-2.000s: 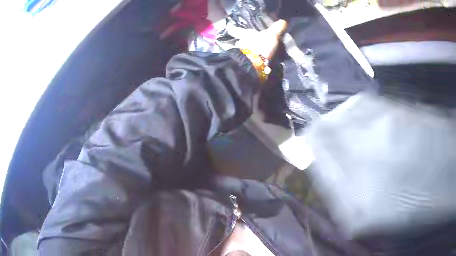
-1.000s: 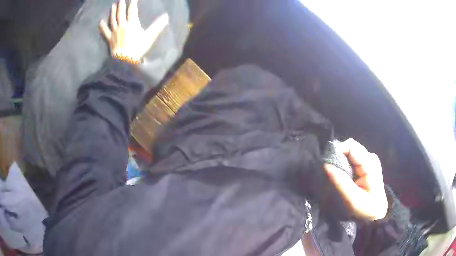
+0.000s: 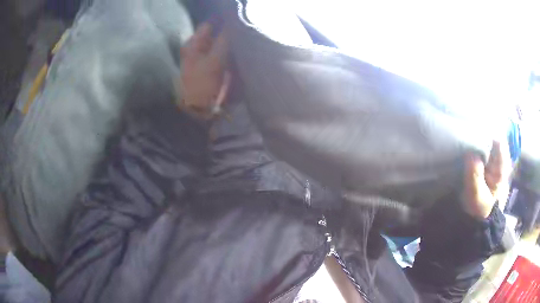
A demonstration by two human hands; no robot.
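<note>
A wide dark grey cloth [image 3: 355, 118] is stretched in front of my chest, blurred and shiny in the light. My left hand [image 3: 203, 74] is at its left end, blurred, with the fingers bent against the cloth. My right hand [image 3: 488, 180] is at its right end, with thumb and fingers on the cloth; part of this hand is washed out by glare. Both hands look closed on the cloth, though the fingertips do not show clearly.
A large pale grey-green cloth pile [image 3: 71, 130] lies on the left beside my left arm. A yellow strip [image 3: 35, 89] shows at far left. A red item [image 3: 521, 281] is at lower right. A blue item [image 3: 514, 142] is at the right. Glare covers the upper right.
My left hand has left the grey-green cloth and moved right to the dark cloth. My right hand has moved up and right. The dark cloth now spans between them.
</note>
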